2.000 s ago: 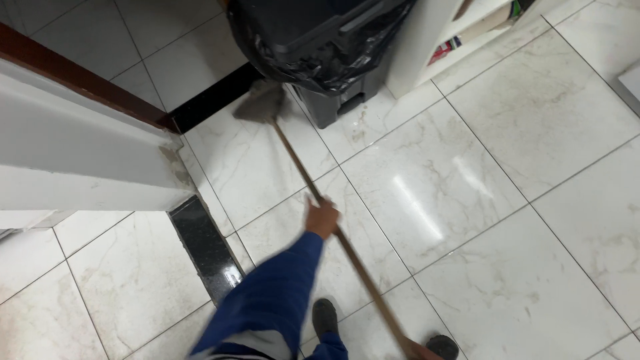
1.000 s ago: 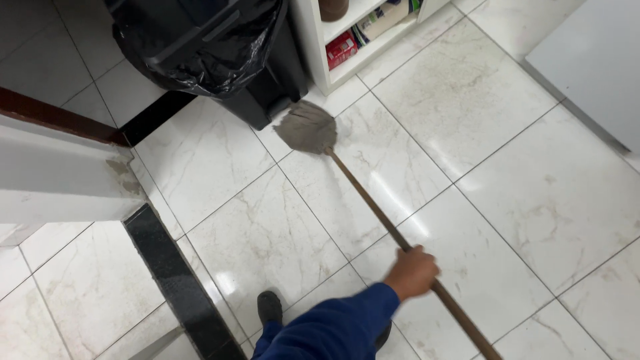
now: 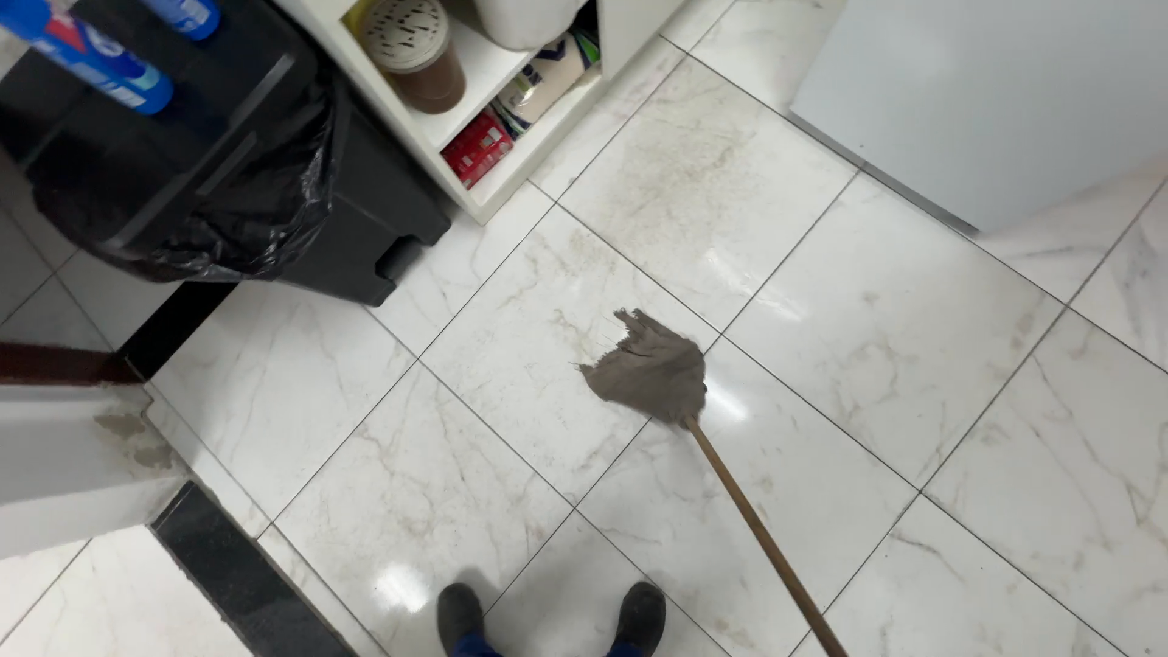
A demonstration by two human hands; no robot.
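Note:
A mop with a worn grey-brown head (image 3: 652, 370) lies against the white marbled tile floor (image 3: 411, 474), near the middle of the view. Its wooden handle (image 3: 757, 529) slants down to the right and leaves the bottom edge. Neither my left hand nor my right hand is in the frame, so what holds the handle is hidden. My two dark shoes show at the bottom, left of the handle. Brownish smudges mark the tiles beyond the mop head.
A black pedal bin (image 3: 365, 210) with a bag liner and blue containers on its lid is at upper left. Beside it stands a white shelf unit (image 3: 520, 169) holding a brown jar and packets. A pale grey panel (image 3: 976, 100) juts in at upper right; a wall end (image 3: 82, 456) is at left.
The mop head has moved from beside the bin out onto the open tiles. The hand seen on the handle earlier is out of view. The view has shifted.

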